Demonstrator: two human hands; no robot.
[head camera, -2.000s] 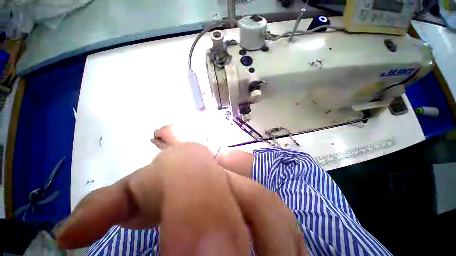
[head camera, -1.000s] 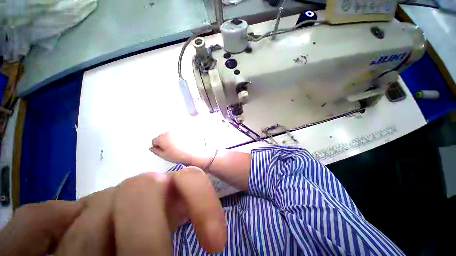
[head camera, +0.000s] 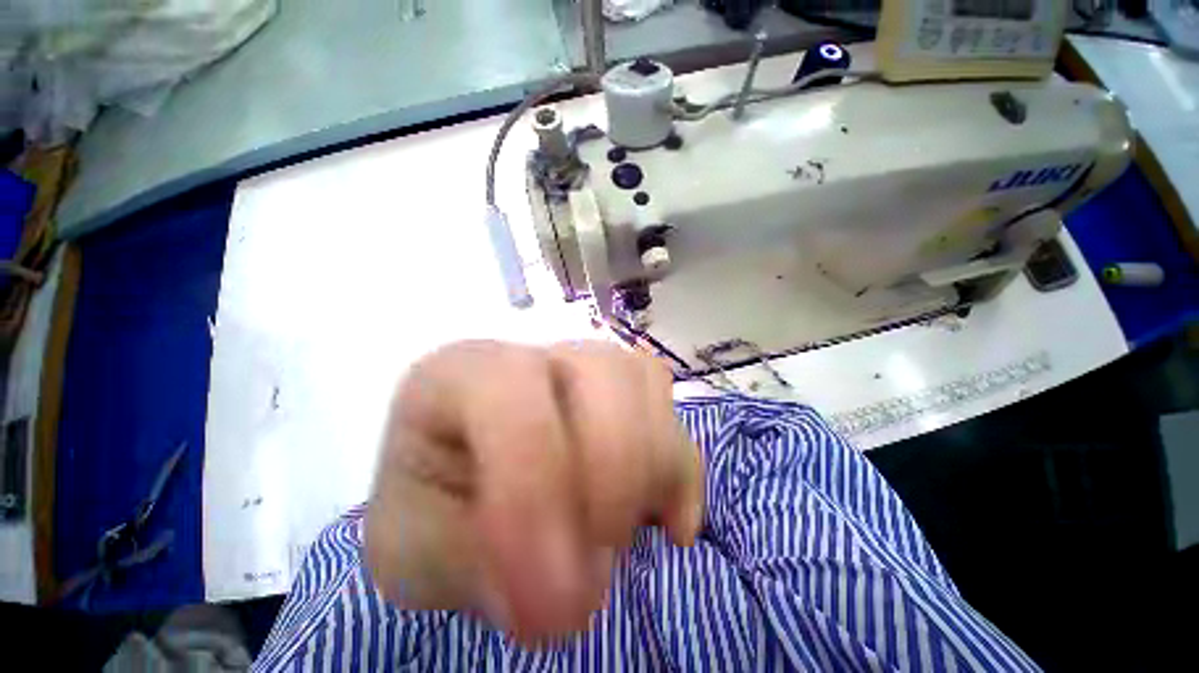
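Observation:
My left hand (head camera: 533, 480) is raised close to the camera, large and blurred, with its fingers curled in; nothing shows in it. It covers the front of the white machine table (head camera: 309, 302) left of the presser foot. My right hand is hidden behind it; only the striped right sleeve (head camera: 802, 513) shows. The cream JUKI sewing machine (head camera: 802, 217) stands across the table. Its needle area (head camera: 611, 309) is brightly lit, beside the small pale lamp (head camera: 508, 259). No cloth can be made out under the foot in the glare.
Metal shears (head camera: 128, 539) lie in the blue tray (head camera: 125, 355) at left. A pale spool-like cylinder (head camera: 1133, 274) lies in the blue area at right. Cream cloth (head camera: 151, 46) is heaped on the back bench (head camera: 342, 79). A control panel (head camera: 970, 37) is above the machine.
My left hand has moved up and right from the lower left, its fingers now more curled. It now hides my right hand and wrist, which lay on the table before.

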